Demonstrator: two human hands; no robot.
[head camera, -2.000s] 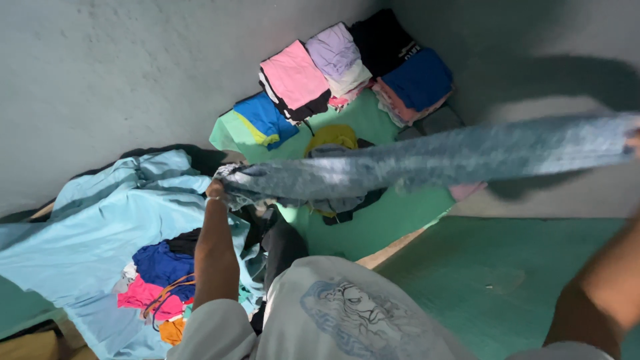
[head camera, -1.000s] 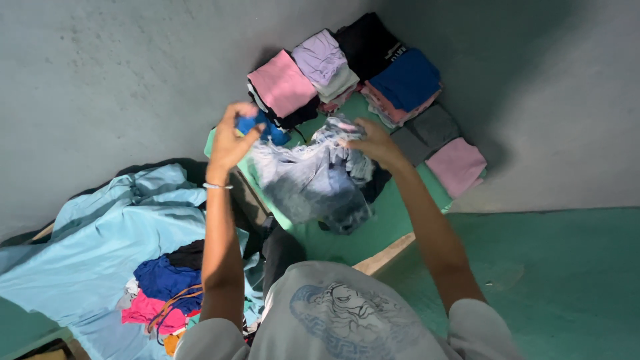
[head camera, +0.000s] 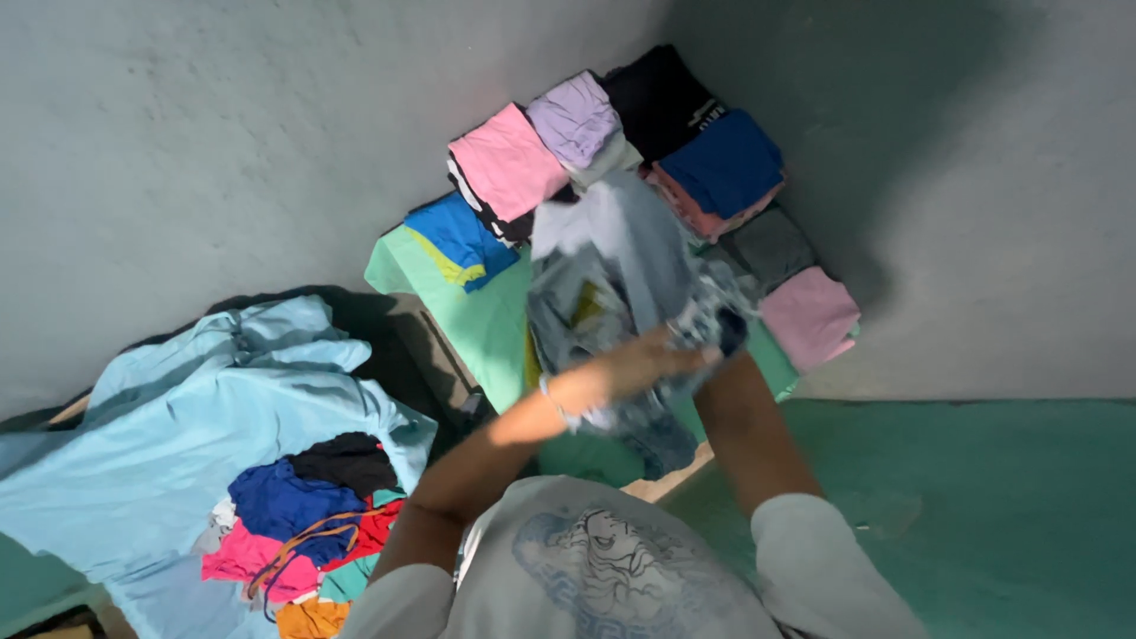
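A frayed blue denim garment (head camera: 621, 266) hangs bunched and blurred over a pale green surface (head camera: 479, 328). My left hand (head camera: 635, 368), with a band at its wrist, reaches across the denim at its frayed edge; motion blur hides the exact hold of its fingers. Behind the cloth, my right hand (head camera: 721, 342) is mostly hidden, only its wrist side showing below the frayed part. Part of a yellow-green cloth (head camera: 586, 306) shows through a gap in the denim.
Folded clothes line the wall: blue-and-yellow (head camera: 461, 240), pink (head camera: 508, 162), lilac (head camera: 575, 120), black (head camera: 661, 102), blue (head camera: 726, 164), dark grey (head camera: 768, 248) and light pink (head camera: 809, 318). A light blue sheet (head camera: 222, 408) lies left, with loose, mixed clothes (head camera: 297, 510) on it.
The denim was stretched out sideways, then gathered between both hands; now it hangs more open. My left hand has moved right, across to my right hand, since one second ago.
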